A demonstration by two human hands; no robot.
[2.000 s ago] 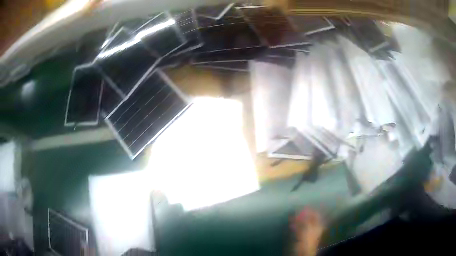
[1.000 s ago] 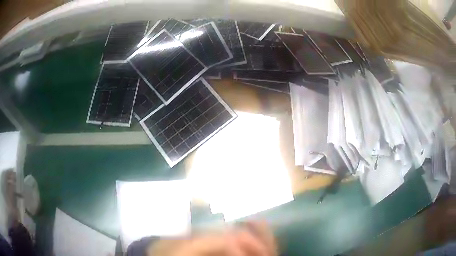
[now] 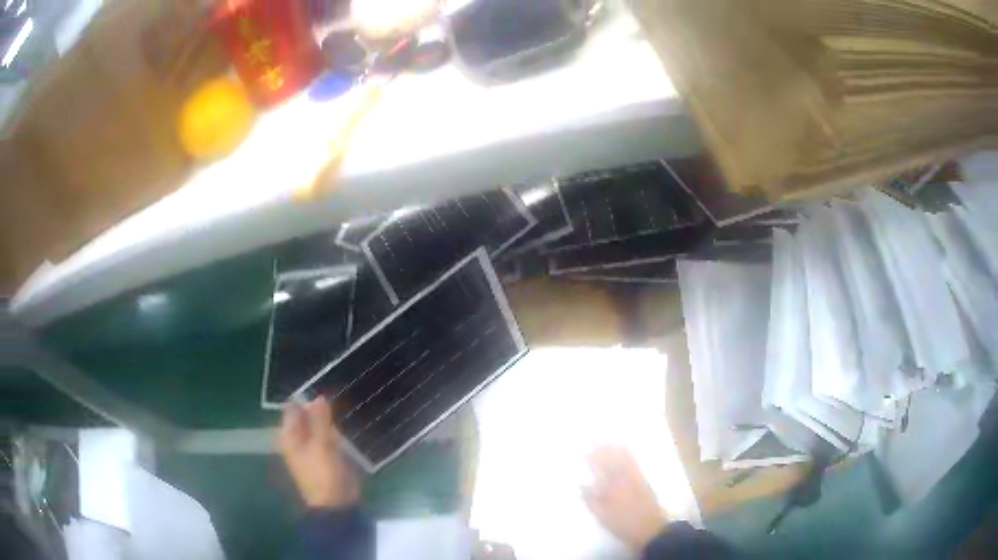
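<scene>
My left hand (image 3: 315, 446) grips the lower left edge of a glossy black solar panel (image 3: 421, 361) with a white border and fine lines. The panel lies tilted over other black panels (image 3: 312, 323). My right hand (image 3: 626, 492) lies on a glaring white stack of sheets (image 3: 547, 421), thumb and fingers slightly apart; I see nothing lifted in it. White packets (image 3: 848, 317) are fanned at the right, with a dark-edged one (image 3: 766, 448) at their lower end.
A raised white shelf (image 3: 514, 131) runs across the top, bearing a red can (image 3: 263, 49), a yellow-orange object (image 3: 216, 118), a dark case (image 3: 520, 35) and tan cardboard sheets (image 3: 875, 98). A pale strip (image 3: 224, 441) crosses the green bench.
The view has shifted up, showing more of the shelf. My left hand has taken hold of a panel, which now shows its whole outline. My right hand is now on the white stack.
</scene>
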